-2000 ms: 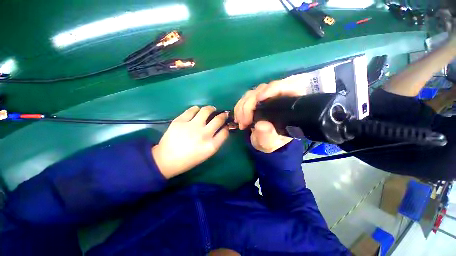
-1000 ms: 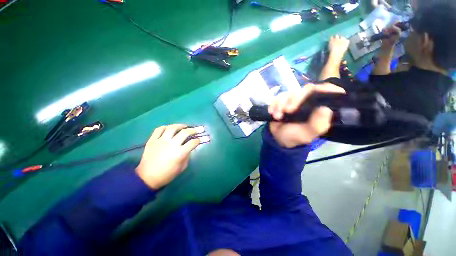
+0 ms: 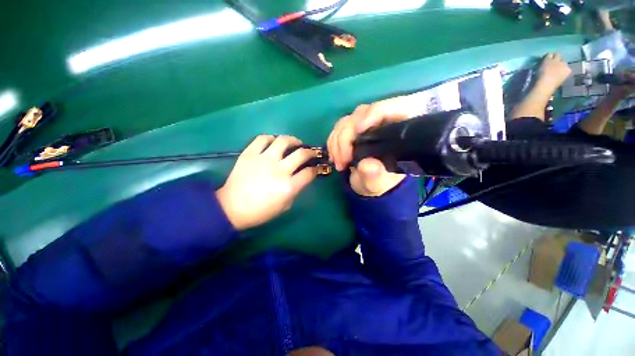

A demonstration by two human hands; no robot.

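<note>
My left hand (image 3: 264,179) pinches the black clamps at the end of a cable lead on the green mat. Their copper jaws (image 3: 322,169) show past my fingertips. The thin black lead (image 3: 153,160) runs left to a blue-and-red connector (image 3: 42,167). My right hand (image 3: 362,149) grips the thick black electric screwdriver (image 3: 425,144), which lies nearly level, its front end at the copper jaws. The tip is hidden by my fingers, and no screw can be made out.
A screw feeder (image 3: 491,104) stands behind the screwdriver. Other clamps lie on the green mat (image 3: 174,90): a pair at the top (image 3: 313,45) and a pair at the left (image 3: 76,144). A co-worker's arm (image 3: 546,87) is at the right. Blue bins (image 3: 579,268) and boxes are on the floor.
My right hand has brought the screwdriver from beside the feeder back left to the clamps in my left hand. The view has also shifted, and the co-worker appears farther right.
</note>
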